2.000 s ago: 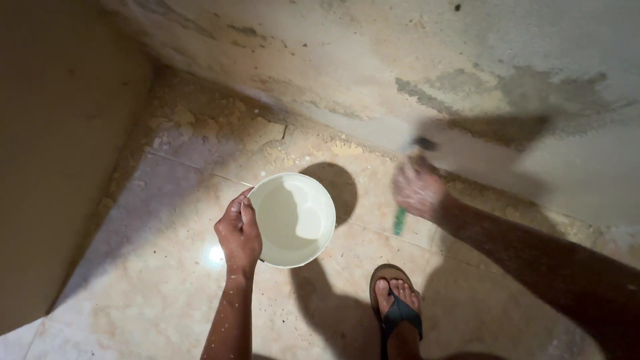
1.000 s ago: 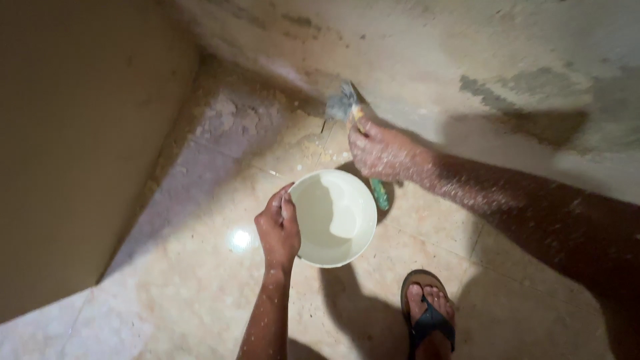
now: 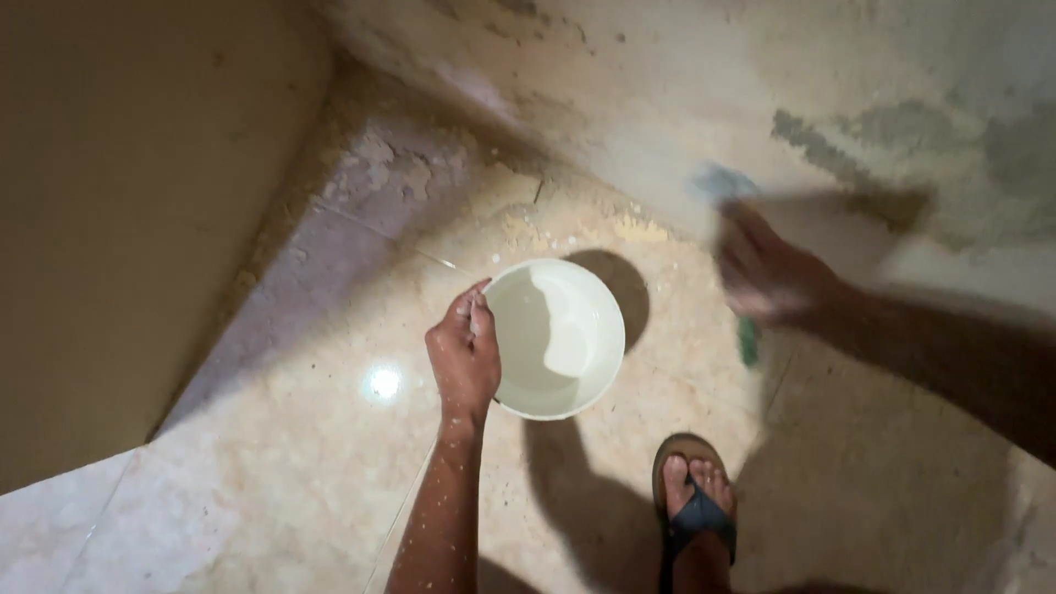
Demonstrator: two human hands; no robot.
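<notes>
My left hand (image 3: 466, 355) grips the rim of a round white bucket (image 3: 606, 334) from its left side, above the tiled floor. Pale liquid lies in the bucket, part lit and part in shadow. White specks dot my left forearm. To the right, my right hand (image 3: 767, 268) is closed around a brush (image 3: 726, 180), blurred by motion. The brush's greyish head is at the low part of the wall, and its green handle end shows below my fist. Whether the bristles touch the wall I cannot tell.
The stained wall (image 3: 693, 91) with grey patches runs along the top right. A brown upright surface (image 3: 157, 206) fills the left. Flaking residue (image 3: 404, 165) lies on the floor near the corner. My foot in a dark thong sandal (image 3: 701, 511) stands below the bucket.
One second ago the brush was close above the bucket, near the wall's base. My right hand has since moved right with it, away from the bucket. My left hand keeps its hold on the rim.
</notes>
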